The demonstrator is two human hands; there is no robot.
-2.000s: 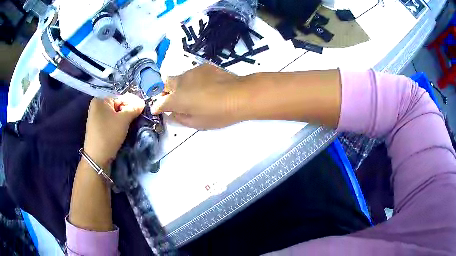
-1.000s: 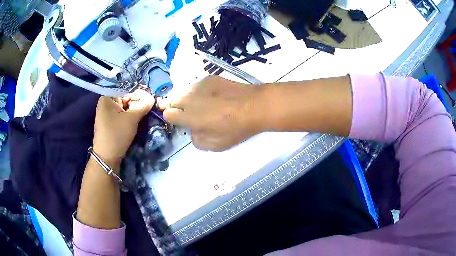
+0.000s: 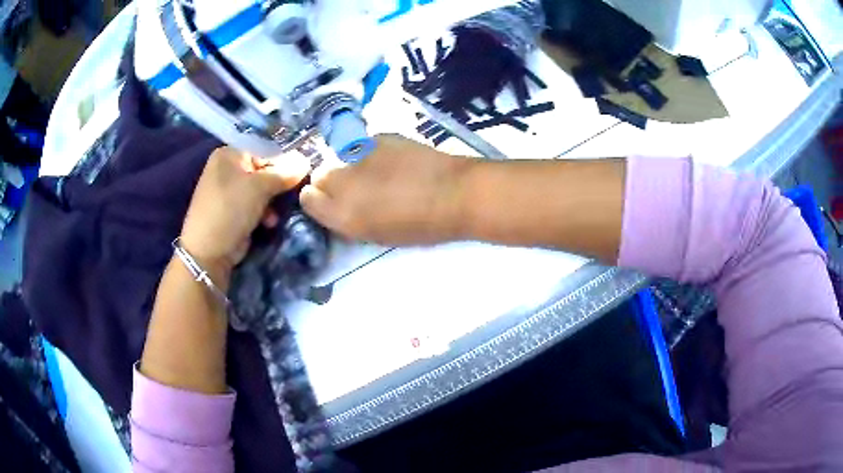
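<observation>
The dark purple-black lining [image 3: 111, 240] hangs over the table's left side, with a fuzzy grey plaid band [image 3: 291, 388] along its right edge. My left hand [image 3: 231, 199] pinches the garment edge just left of the needle area. My right hand [image 3: 388, 194] meets it from the right, fingertips closed at the same edge. The fingertips nearly touch. The small part between them, the needle and the presser foot are not clearly visible. The white and blue sewing machine [image 3: 222, 78] stands above the hands, with its blue-grey round attachment [image 3: 349, 137] close over the right fingers.
Loose black tape strips [image 3: 481, 74] lie behind my right hand, beside a slim silver tool [image 3: 467, 131]. Dark labels [image 3: 644, 88] lie on brown card [image 3: 698, 103] at the far right. A printed ruler [image 3: 481, 365] runs along the table's front edge.
The view has shifted, so the machine and strips sit further right in the picture. My right hand has moved closer in under the attachment. The thin purple line between the hands no longer shows.
</observation>
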